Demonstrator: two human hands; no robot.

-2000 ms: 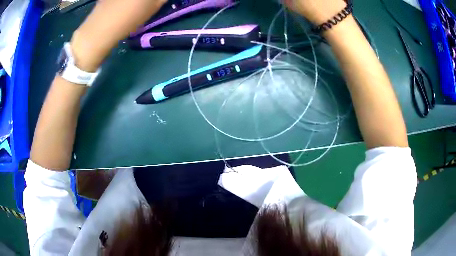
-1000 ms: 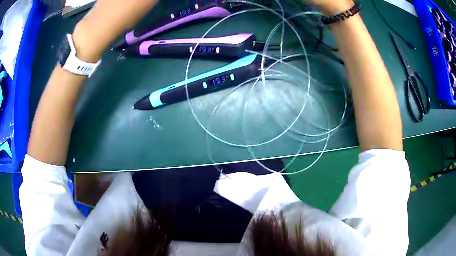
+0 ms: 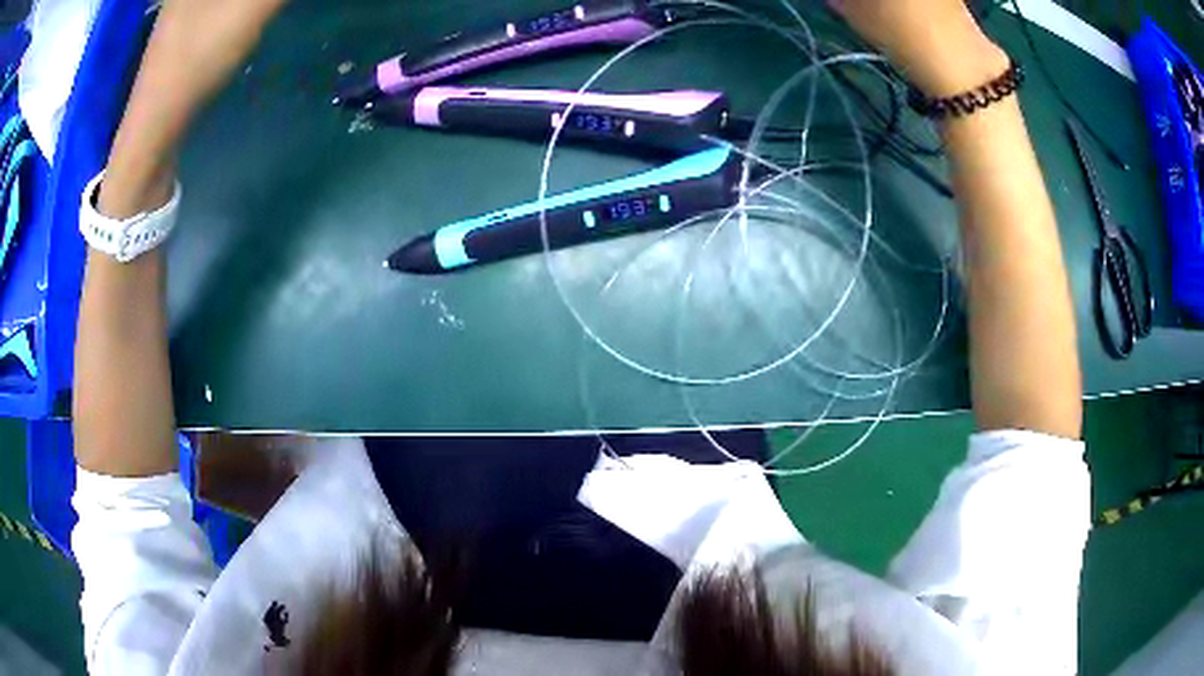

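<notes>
A light-blue and black 3D pen (image 3: 568,215) lies nearest on the dark green mat, tip to the left, digits lit. A pink and black pen (image 3: 555,116) lies behind it. A purple and black pen (image 3: 515,46) lies behind that, near the top edge. Clear filament (image 3: 706,382) loops from the pens' rear ends over the mat and past its front edge. My left hand is cut off by the top edge at the upper left; only wrist and forearm show. My right hand (image 3: 911,29) is partly in view at the top right, its fingers cut off.
Black scissors (image 3: 1120,284) lie at the right. A left blue bin (image 3: 79,198) and a right blue bin (image 3: 1169,145) flank the mat (image 3: 330,370). Black cables (image 3: 898,132) run behind the filament. Small clear scraps (image 3: 442,310) lie by the blue pen's tip. A brown box (image 3: 244,475) shows under the bench edge.
The left forearm has moved left, away from the pens. The pens, filament and scissors sit slightly differently in the picture. The purple pen is closer to the top edge.
</notes>
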